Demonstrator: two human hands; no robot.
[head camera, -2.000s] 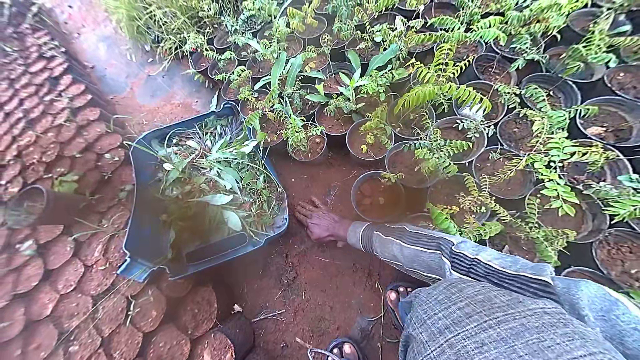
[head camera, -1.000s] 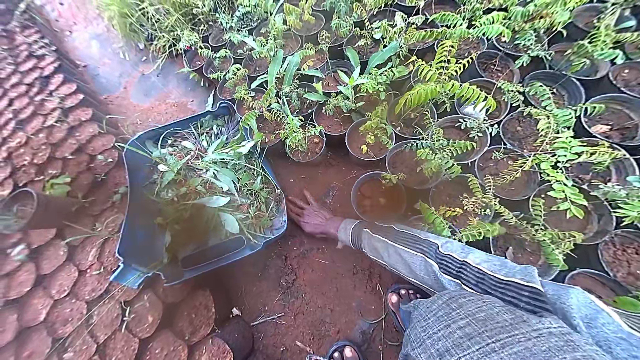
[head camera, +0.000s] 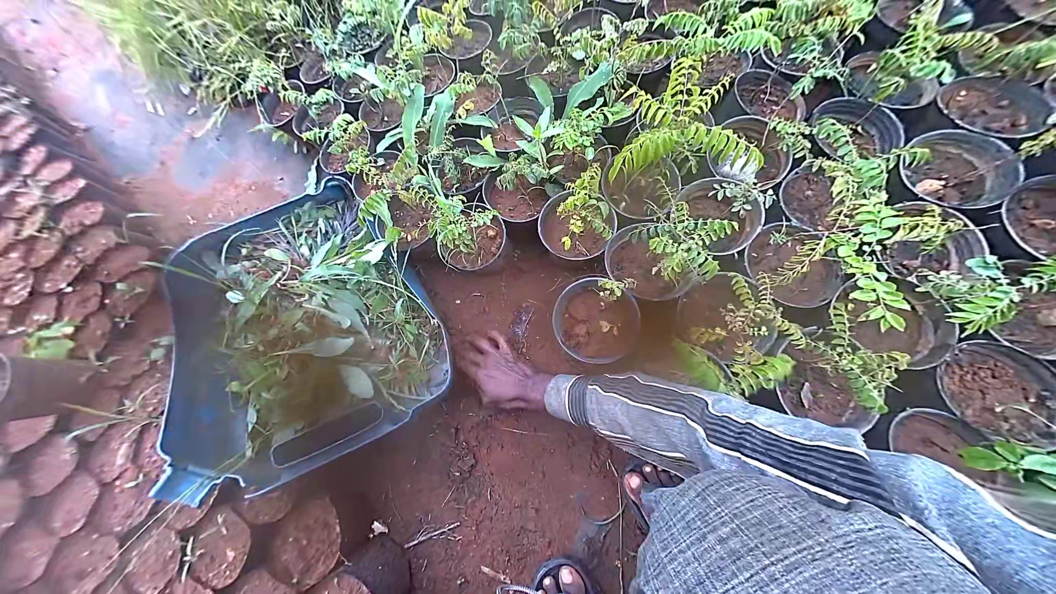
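Observation:
My right hand (head camera: 502, 373) reaches leftward with its palm down and its fingers spread on or just above the wet red soil. Nothing shows in it, though its underside is hidden. Just to its left lies a cut-open blue plastic container (head camera: 346, 450) with a handle slot, holding a heap of pulled green plants (head camera: 318, 305). A black plastic pot of soil (head camera: 596, 320) with a small seedling stands to the right of the hand. My left hand is out of view.
Many potted seedlings (head camera: 516, 198) stand close together from the top to the right. Rows of round soil-filled forms (head camera: 219, 540) lie along the left. An overturned dark pot (head camera: 379, 565) is at the bottom, near my sandaled foot (head camera: 565, 577).

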